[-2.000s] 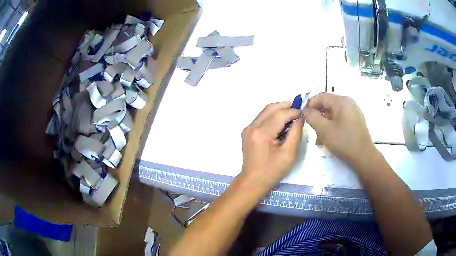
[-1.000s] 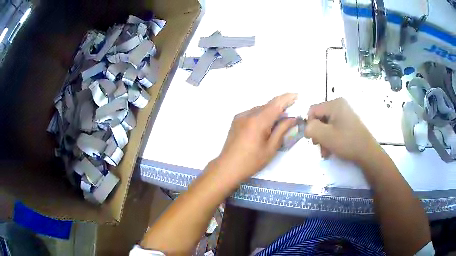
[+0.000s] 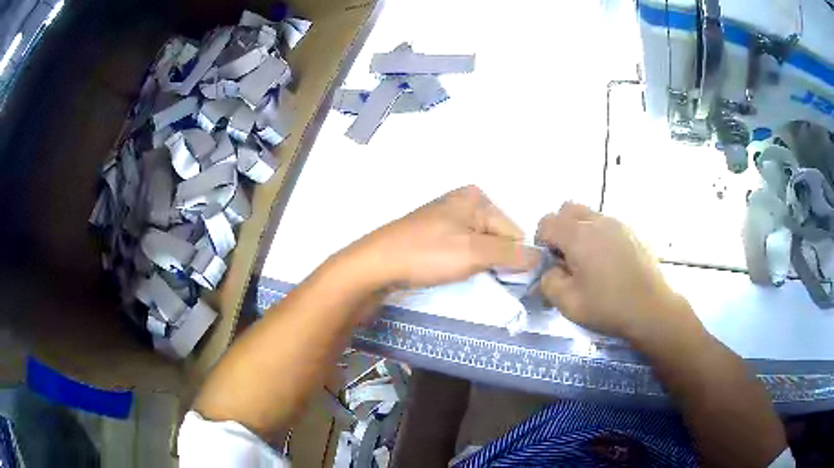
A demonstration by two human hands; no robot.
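Note:
My left hand [image 3: 457,239] and my right hand [image 3: 599,270] meet over the front part of the white table. Between their fingertips they hold a small grey-white fabric band [image 3: 538,274], blurred and partly covered by the fingers. Its exact shape cannot be told. Any tool inside my right hand is hidden. Flat grey strips [image 3: 402,87] lie crossed on the table beyond my left hand.
A brown carton [image 3: 274,206] of grey-white bands stands at the left. The sewing machine head [image 3: 732,55] is at the upper right, with larger grey loops [image 3: 791,206] beside it. A lower carton with pieces [image 3: 373,402] shows below the ruler-marked table edge [image 3: 512,361].
Both hands have come closer to the table's front edge with the band. My left hand turned over the band, its forearm now lying flatter. The blue piece seen earlier no longer shows.

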